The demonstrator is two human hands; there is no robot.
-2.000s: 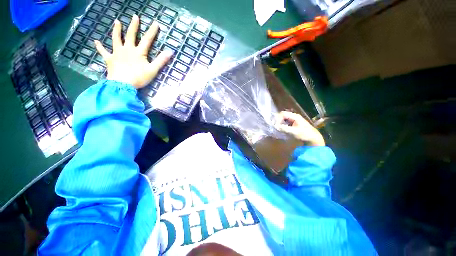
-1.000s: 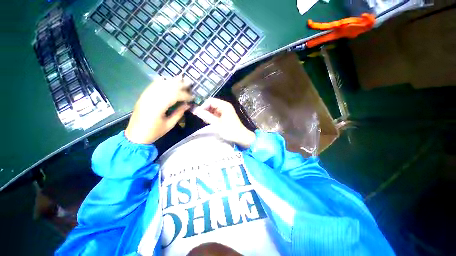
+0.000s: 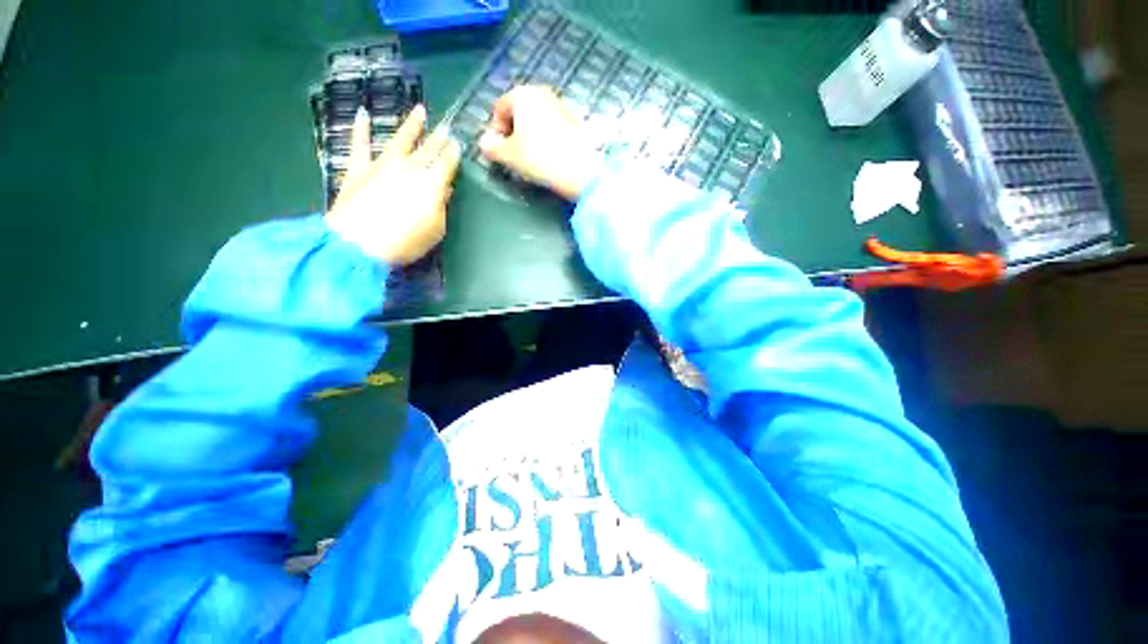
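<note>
A die-cut sheet (image 3: pixel 680 122) with a grid of small black frames lies on the green bench, slanted, with bright glare on it. My right hand (image 3: pixel 539 138) is at its left end, fingers bent in and thumb near the sheet's edge; whether it pinches the edge I cannot tell. Part strips (image 3: pixel 365 78) lie in a pile left of the sheet. My left hand (image 3: pixel 400 191) lies over the pile, palm down with fingers spread, and hides its middle.
Orange-handled cutters (image 3: pixel 938 269) lie at the bench edge on the right. A white scrap (image 3: pixel 886 189), a white bottle (image 3: pixel 884 66) and a bagged sheet stack (image 3: pixel 1026 138) are beyond them. A blue bin (image 3: pixel 441 11) is at the top.
The view has shifted to show more bench on the right. Both hands have left the sheet's near corner: my left hand is now on the strips, my right hand at the sheet's left end.
</note>
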